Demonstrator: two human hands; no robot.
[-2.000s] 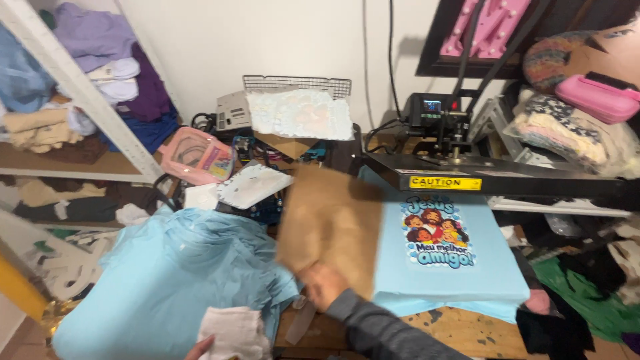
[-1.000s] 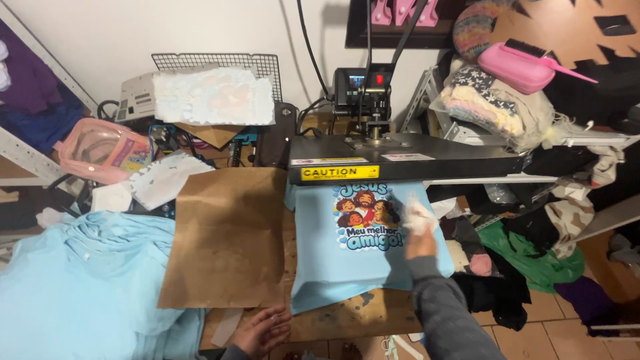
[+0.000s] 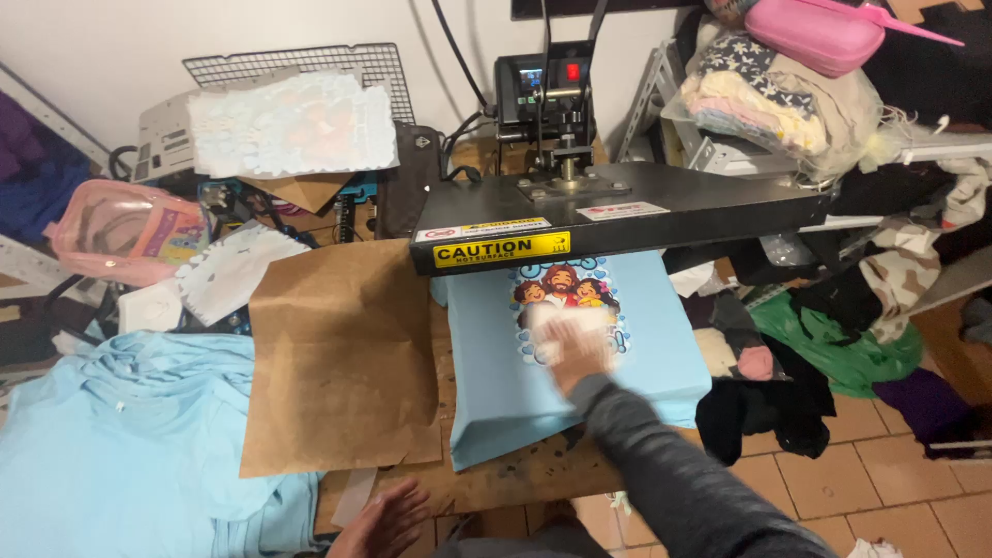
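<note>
My right hand [image 3: 577, 353], slightly blurred, presses a white cloth [image 3: 570, 325] on the colourful printed picture [image 3: 559, 283] of a light blue T-shirt [image 3: 504, 387]. The shirt lies stretched over the heat press's lower plate. Above its far part is the black upper plate [image 3: 697, 201], which hides the top of the print. Near the table's front edge my left hand [image 3: 387, 515] is held with its fingers apart and nothing in it. Between the stretched shirt and a pile of light blue shirts [image 3: 116, 418] lies a sheet of brown paper [image 3: 341, 372].
The upper plate bears a hot-surface caution label [image 3: 501, 248]. Behind stands the press's control box [image 3: 535, 89]. Printed transfer sheets [image 3: 294, 124] lie at the back left, near a pink clear case [image 3: 124, 232]. Clothes and a green plastic bag [image 3: 837, 341] are at the right.
Two seconds ago my right hand was at the brown paper, which has since come to lie left of the press. My right hand, with the cloth, has moved from the print's right side onto its middle.
</note>
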